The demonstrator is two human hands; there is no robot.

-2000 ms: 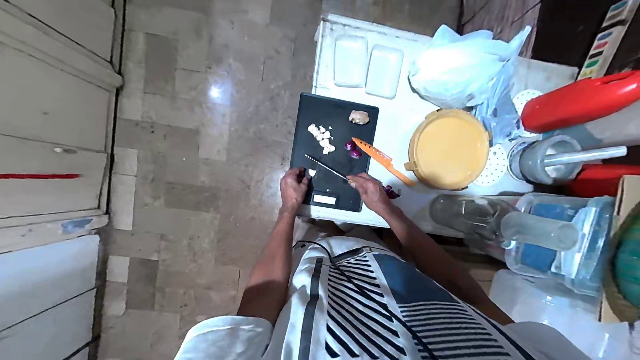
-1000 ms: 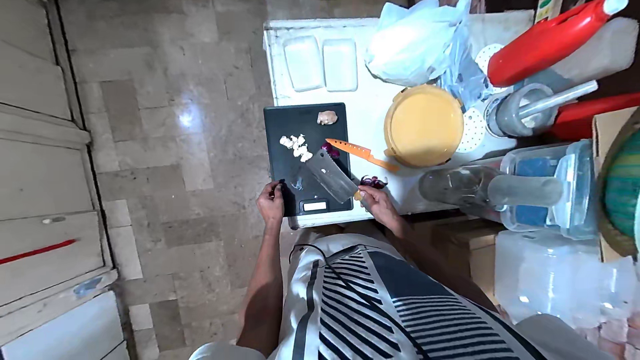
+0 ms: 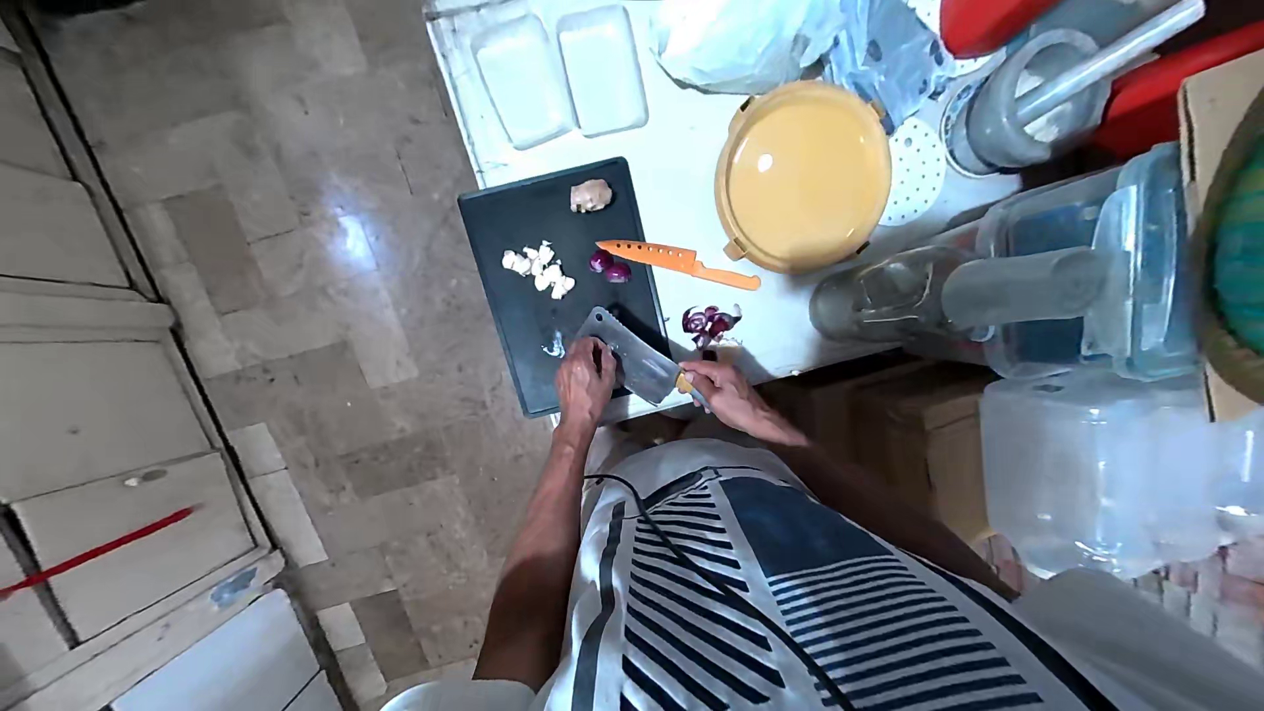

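Observation:
My right hand (image 3: 729,395) grips the handle of a cleaver (image 3: 637,363), whose broad blade lies slantwise over the near right part of a black cutting board (image 3: 509,212). My left hand (image 3: 587,380) is at the blade's left side, fingers bent down at the board; whether they hold anything is hidden. White peeled pieces (image 3: 538,269), likely garlic, lie on the board, with a thin whitish scrap (image 3: 554,345) nearer me. Two purple shallots or small onions (image 3: 610,267) touch an orange knife (image 3: 671,259). A pale brown lump (image 3: 591,196) sits at the far end. Purple peelings (image 3: 709,323) lie right of the board.
Two white foam trays (image 3: 602,71) lie beyond the board. To the right are a round yellow lid or container (image 3: 803,178), a plastic bag (image 3: 746,44), a clear pitcher (image 3: 879,296) and plastic bins (image 3: 1096,464). The white table's near edge runs close to my body.
The cleaver was seen edge-on two seconds ago; its broad side now faces up. My left hand has moved from the board's near left edge in over the board, beside the blade.

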